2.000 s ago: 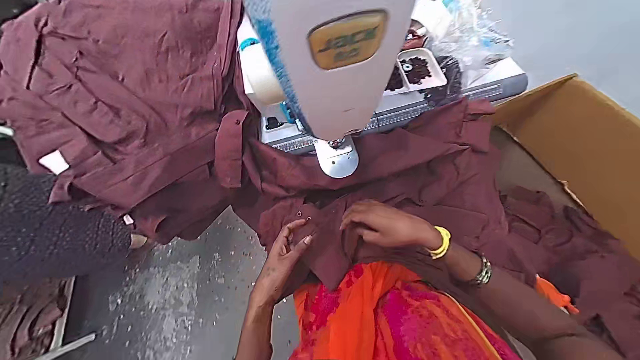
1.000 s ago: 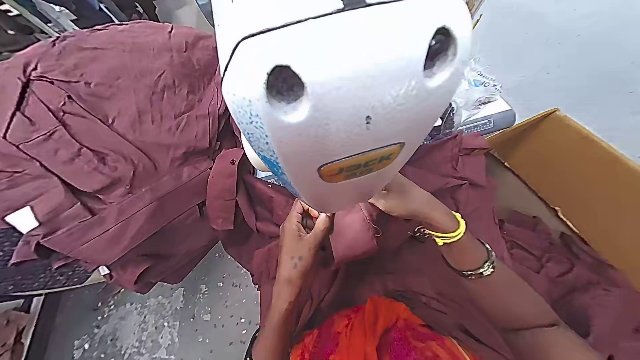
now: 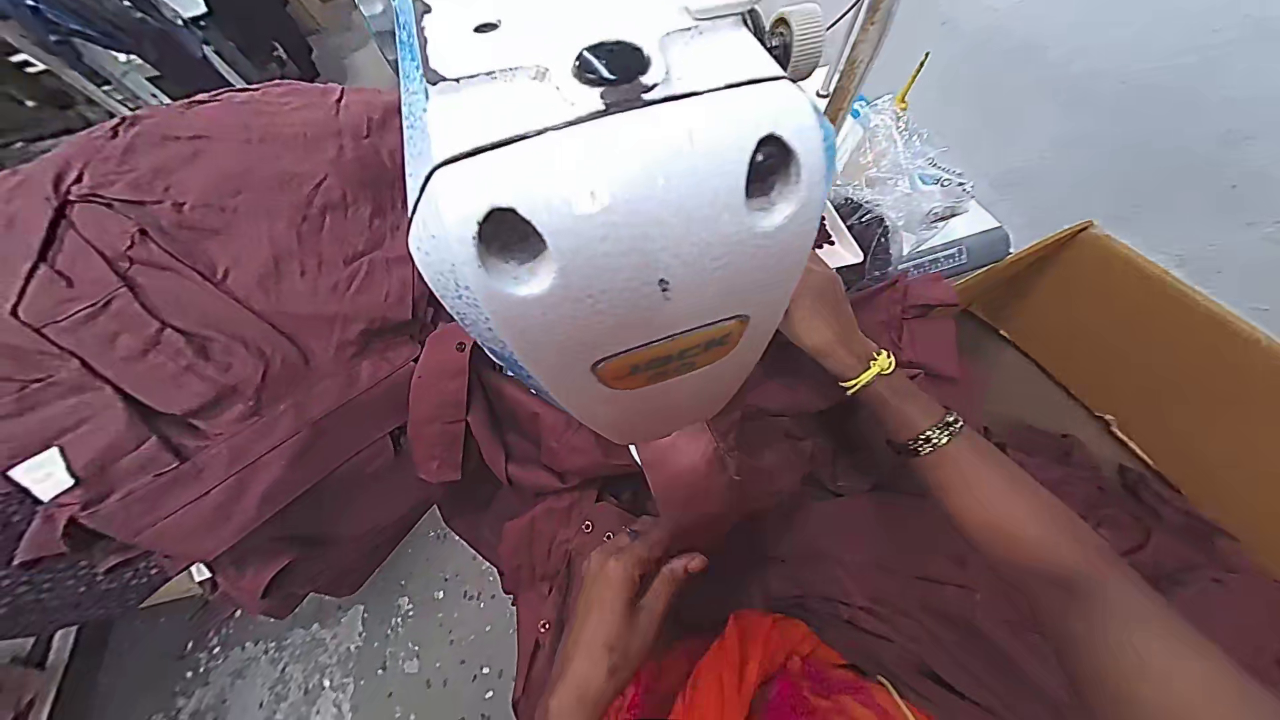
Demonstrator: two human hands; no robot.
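Note:
A white Jack sewing machine head (image 3: pixel 620 240) fills the upper middle and hides the needle area. Maroon garment fabric (image 3: pixel 690 480) lies beneath it and spreads over my lap. My left hand (image 3: pixel 625 590) rests on this cloth just below the machine, near small buttons or snaps along an edge; whether its fingers pinch the cloth is unclear. To the right of the head, my right hand (image 3: pixel 822 312) reaches up beside the machine, its fingers hidden behind it, close to a white tray (image 3: pixel 842 238) of small dark pieces. A buttoned maroon tab (image 3: pixel 440 405) hangs at the left.
A large heap of maroon garments (image 3: pixel 220 300) stands on the left. A cardboard box (image 3: pixel 1150 370) is at the right, with maroon cloth beside it. Clear plastic bags (image 3: pixel 900 170) lie behind the tray. Speckled grey floor (image 3: pixel 350 620) shows at lower left.
My right hand has left the cloth under the machine and moved up and right toward the tray. My left hand is lower on the fabric. The view has shifted markedly closer over the machine.

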